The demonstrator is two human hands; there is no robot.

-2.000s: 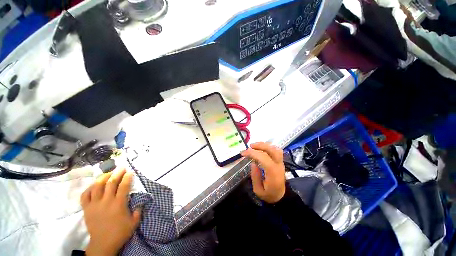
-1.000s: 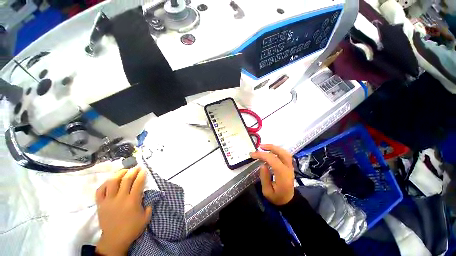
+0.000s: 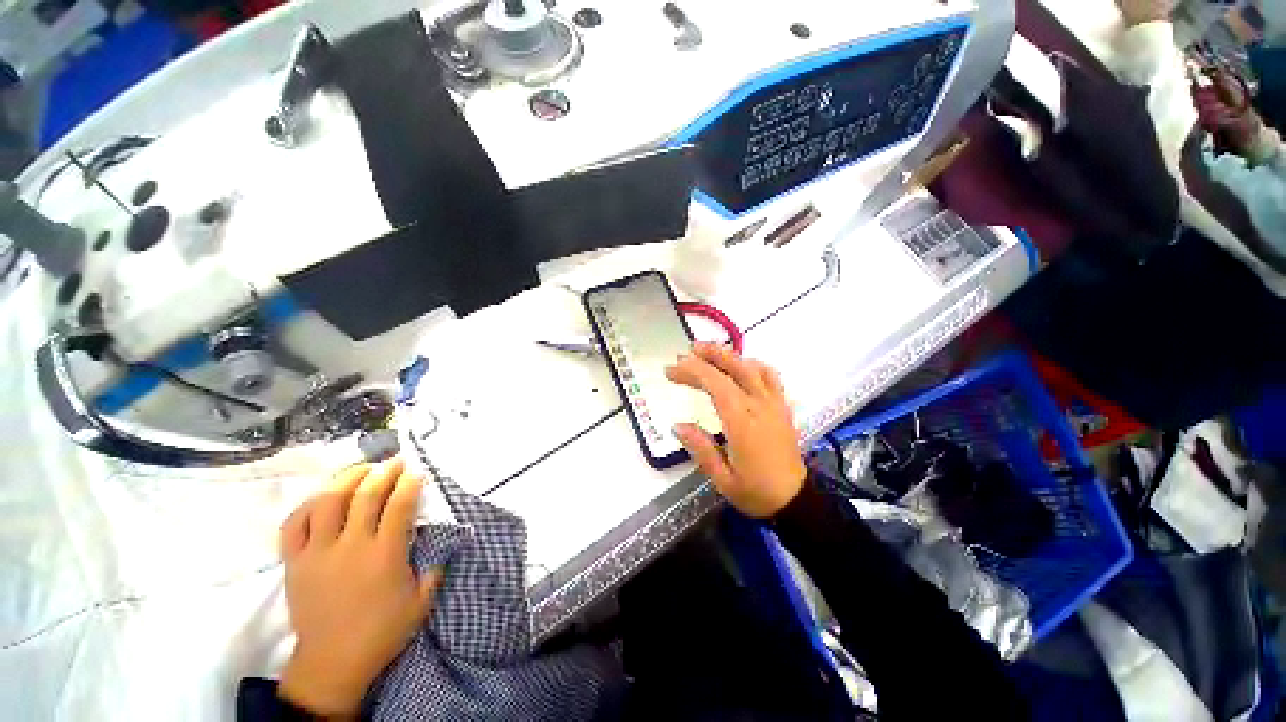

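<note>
A smartphone (image 3: 633, 370) with a lit screen lies on the white machine table, over scissors with red loops (image 3: 717, 322); a blade tip shows at its left. My right hand (image 3: 743, 429) is over the phone's lower right part, fingers apart, fingertips at the screen, holding nothing. My left hand (image 3: 353, 581) lies flat on white fabric (image 3: 169, 564) and the edge of the checked fabric (image 3: 481, 592), just below the needle area. The checked fabric hangs over the table's front edge. Whether the left fingers grip the cloth is hard to tell.
The sewing machine head (image 3: 621, 85) with crossed black strips (image 3: 437, 184) stands behind. Its dark control panel (image 3: 846, 113) is at the right. A blue crate (image 3: 1079, 466) with scraps stands beside the table. Maroon cloth (image 3: 1008, 176) lies at the right end. Part of another person's hand shows at top right.
My right hand has moved up and left from the phone's lower corner onto its screen. The screen content has changed. My left hand stays on the fabric. The view has shifted.
</note>
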